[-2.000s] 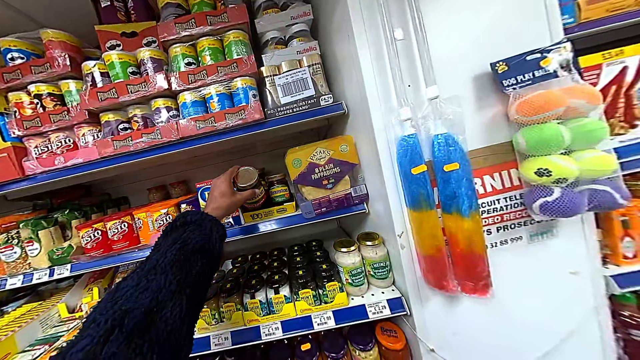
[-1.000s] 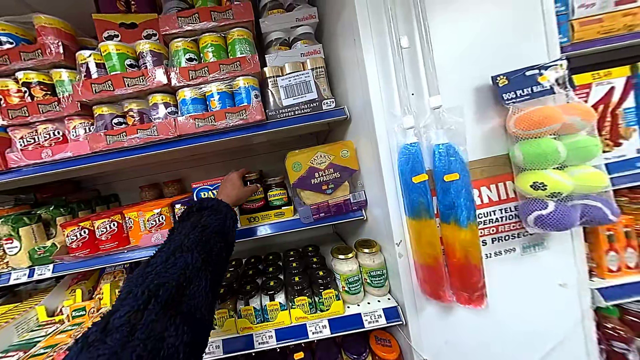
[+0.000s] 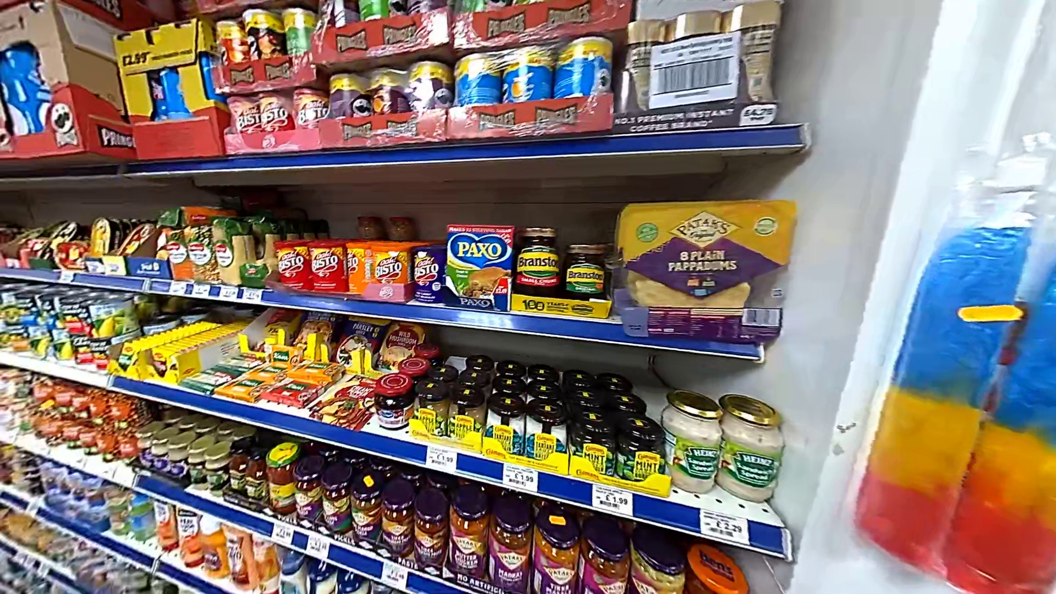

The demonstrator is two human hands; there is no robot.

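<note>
Neither of my hands shows in the head view. Two Branston pickle jars stand side by side in a low yellow carton (image 3: 561, 305) on the middle shelf, the left jar (image 3: 538, 261) taller than the right one (image 3: 586, 271). A blue and red Paxo box (image 3: 479, 268) is at their left. To their right, a yellow and purple pack of Patak's pappadums (image 3: 704, 268) leans upright at the shelf's end. Bisto packets (image 3: 326, 266) line the shelf further left.
Below are dark-lidded Colman's jars (image 3: 528, 421), Heinz sandwich spread jars (image 3: 749, 450) and purple-lidded sauce jars (image 3: 470, 528). Pringles tubs (image 3: 528, 74) fill the shelf above, beside a coffee jar carton (image 3: 693, 70). Multicoloured dusters in clear wrap (image 3: 940, 388) hang at the right.
The hand and dark fleecy sleeve that reached to the pickle jars have left the view. The jar held earlier is out of the hand's grasp, and two jars stand in the carton. The view has shifted left.
</note>
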